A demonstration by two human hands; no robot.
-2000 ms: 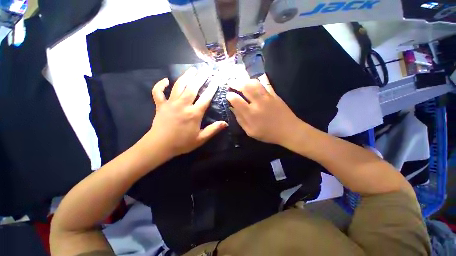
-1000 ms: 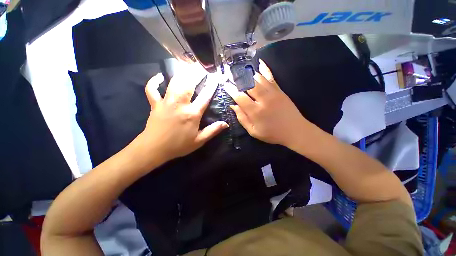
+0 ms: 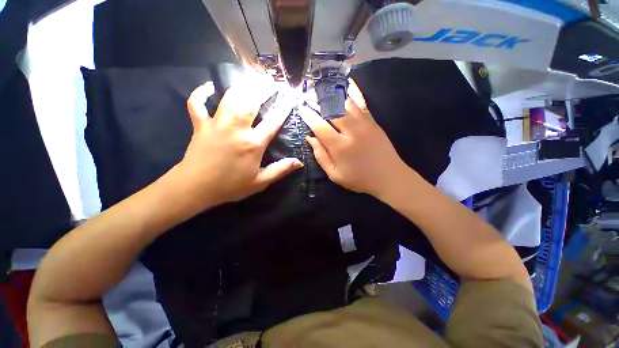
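A large black garment panel (image 3: 271,231) lies under both hands and hangs toward my lap. A narrow dark strip with a shiny, ladder-like line, perhaps a zipper (image 3: 296,136), runs from the needle area toward me between my hands. My left hand (image 3: 227,146) lies flat with fingers spread left of the strip, its thumb pointing at it. My right hand (image 3: 356,146) presses on the cloth right of the strip, fingers bent, some hidden behind the grey block (image 3: 332,98). The presser foot and needle are lost in bright glare. A short white strip (image 3: 347,238) lies on the panel.
The white sewing machine head (image 3: 468,44) with "JACK" lettering spans the top. At right are a small box (image 3: 546,122), the table-edge ruler (image 3: 519,156) and a blue basket (image 3: 553,238) holding pale and dark cloth. More black cloth (image 3: 41,156) lies at left.
The view has shifted, so the panel, white strip and basket appear further left. Both hands keep nearly the same pose beside the dark strip.
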